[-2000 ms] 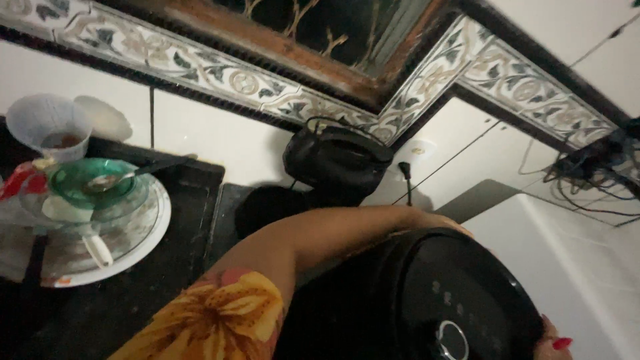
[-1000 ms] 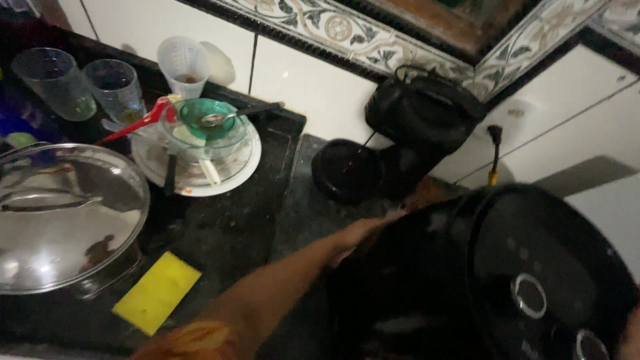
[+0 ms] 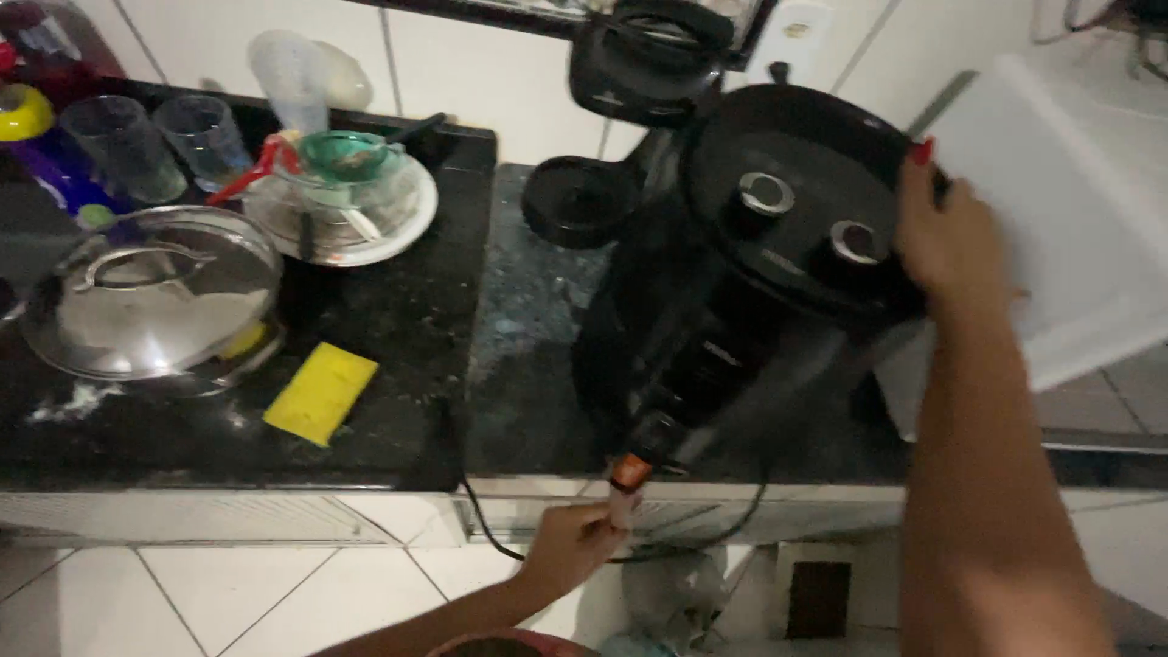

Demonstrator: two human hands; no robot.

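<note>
A black air fryer (image 3: 794, 210) with two round knobs stands on the dark stone counter. My right hand (image 3: 954, 228) rests against the right edge of its top, fingers on the rim. Low at its front, my left hand (image 3: 575, 543) is at the end of the basket handle (image 3: 643, 456), fingers curled at the orange-looking tip; blur hides how firmly they hold it. A black power cord (image 3: 484, 525) hangs in a loop below the counter edge. Behind the fryer is a black appliance (image 3: 648, 68), with a round black part (image 3: 579, 201) beside it.
Left on the counter are a lidded metal pan (image 3: 160, 301), a yellow sponge (image 3: 321, 392), a white plate (image 3: 415, 205) holding a green strainer (image 3: 345, 157), drinking glasses (image 3: 205, 137) and a purple bottle (image 3: 55, 164). A white panel-like object (image 3: 1077, 219) stands at the right.
My left hand has moved from the fryer's far left side down to its front handle. My right hand, barely visible earlier, now shows on the top rim. The view has shifted considerably.
</note>
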